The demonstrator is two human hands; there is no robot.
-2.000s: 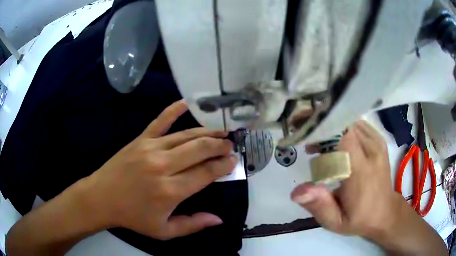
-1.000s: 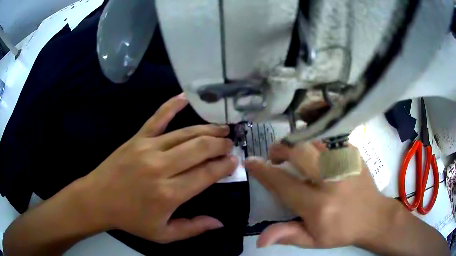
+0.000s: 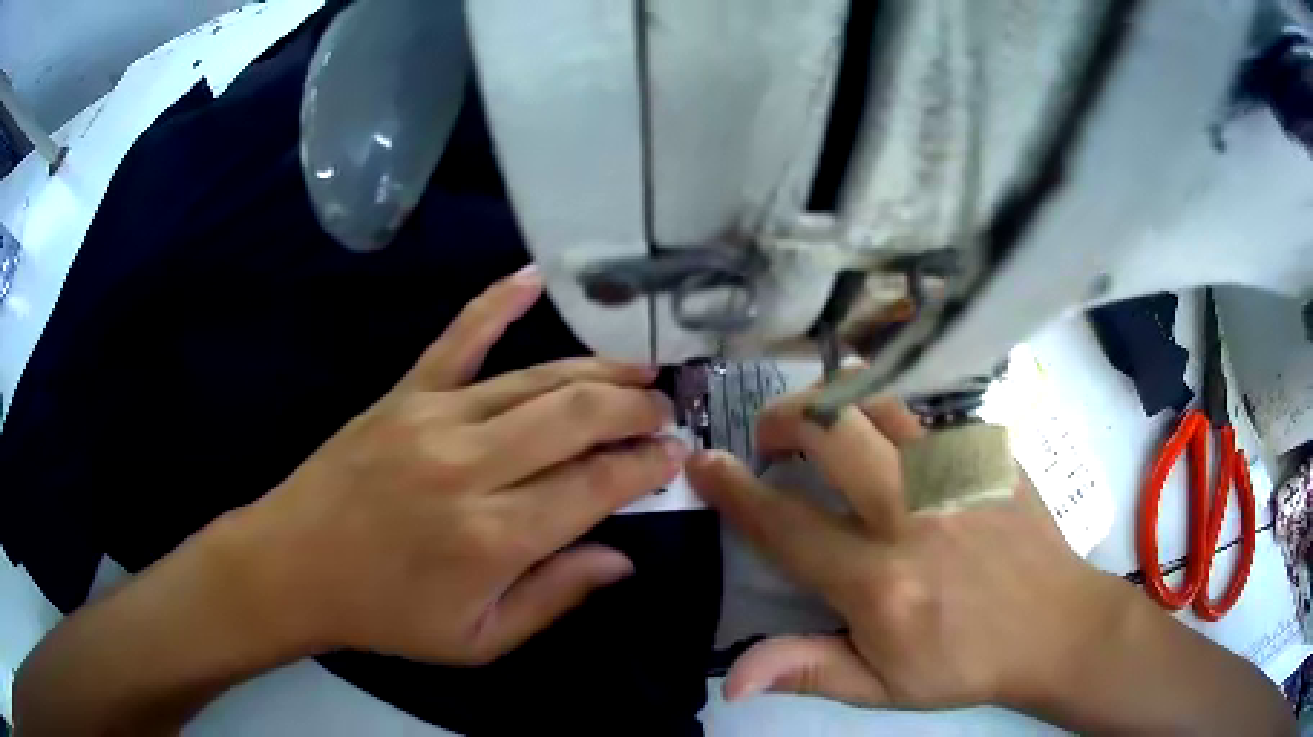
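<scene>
The black garment piece point(image 3: 259, 331) lies flat left of the needle area. A white care label point(image 3: 665, 493) lies on its right edge, partly under my fingers. My left hand point(image 3: 475, 504) presses the label and cloth flat, its fingertips beside the presser foot point(image 3: 696, 396). My right hand point(image 3: 922, 562) has its index fingertip at the label's right edge; its thumb rests lower on the table. The tan cylinder point(image 3: 958, 468) shows in front of the right hand. The needle plate point(image 3: 749, 392) is partly covered by the right fingers. The needle tip cannot be made out.
The sewing machine head point(image 3: 749, 144) fills the top centre, with a grey oval part point(image 3: 382, 130) at its left. Red-handled scissors point(image 3: 1198, 504) lie at right beside black fabric scraps point(image 3: 1145, 353). White printed labels point(image 3: 1058, 461) lie behind my right hand. Patterned cloth point(image 3: 1296, 526) shows at the right edge.
My right hand has moved left from beyond the round disc to the label's edge, uncovering the printed labels. My left hand has stayed almost in place.
</scene>
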